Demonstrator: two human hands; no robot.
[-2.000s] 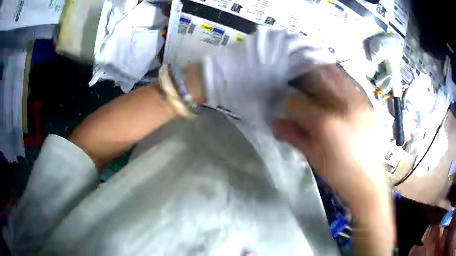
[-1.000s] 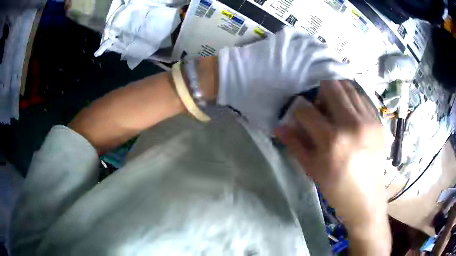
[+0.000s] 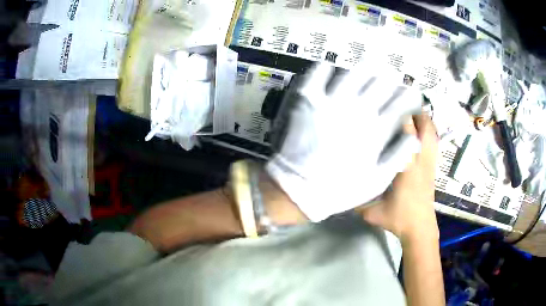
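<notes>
My left hand point(image 3: 350, 134) wears a white knit glove and is spread over a black object, probably a fan unit point(image 3: 280, 107). Only dark parts of it show at the glove's left side and upper edge; the rest is hidden. My right hand point(image 3: 410, 191) is bare and grips the lower right side, touching the glove. The hands are blurred, and it is unclear whether the object rests on the sheets. I see no tool or cloth in either hand.
Printed carton sheets point(image 3: 383, 51) cover the bench. An open white box point(image 3: 224, 89) with crumpled white contents stands left. A black-handled tool point(image 3: 507, 152) lies among white scraps right. White cartons point(image 3: 81, 45) stand far left. A blue cord point(image 3: 470, 236) runs below the bench edge.
My gloved hand has moved from gripping near my lap to lying spread over the object. My bare hand has moved from its front to its lower right side. The view has shifted, showing more bench.
</notes>
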